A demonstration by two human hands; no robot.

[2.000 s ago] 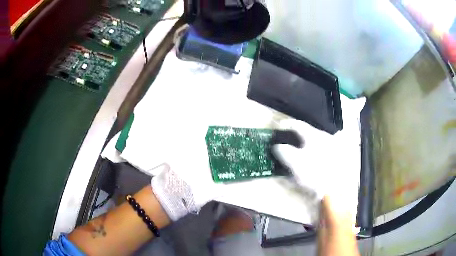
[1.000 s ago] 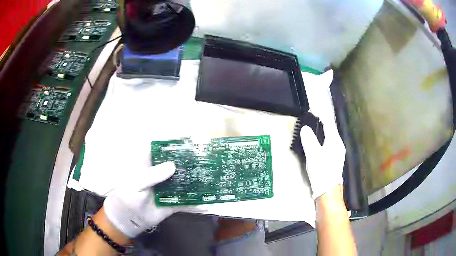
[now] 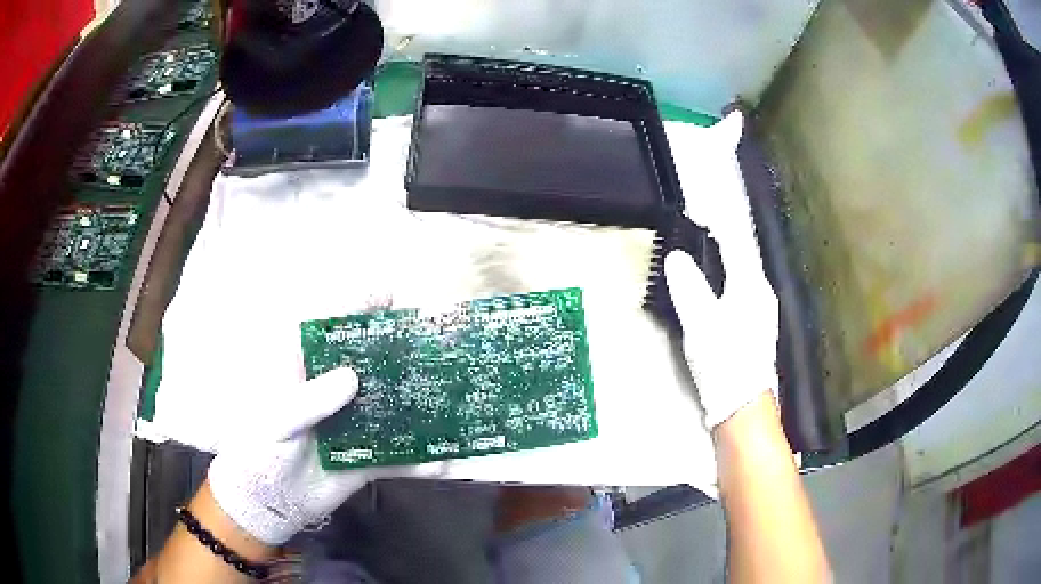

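Observation:
My gloved left hand [image 3: 280, 456] grips a green circuit board [image 3: 457, 382] by its left end, thumb on top. The board's flat solder side with white and silver marks faces up, above the front of the white cloth [image 3: 274, 251]. My gloved right hand [image 3: 731, 331] holds a black brush [image 3: 674, 268] to the right of the board, apart from it. The brush's short bristles point left, and it lies by the right front corner of the black tray [image 3: 537, 211]. My left fingers under the board are hidden.
A green conveyor [image 3: 57, 376] with several boards [image 3: 89, 245] runs along the left. A black fan [image 3: 303, 57] on a blue base [image 3: 299, 131] stands at the back left. A stained booth panel [image 3: 902, 228] and a black hose [image 3: 913, 416] are at the right.
Since two seconds ago, my right hand and the brush have moved off the board to its right. My left thumb now shows on the board. Over the last second, both hands have stayed nearly still.

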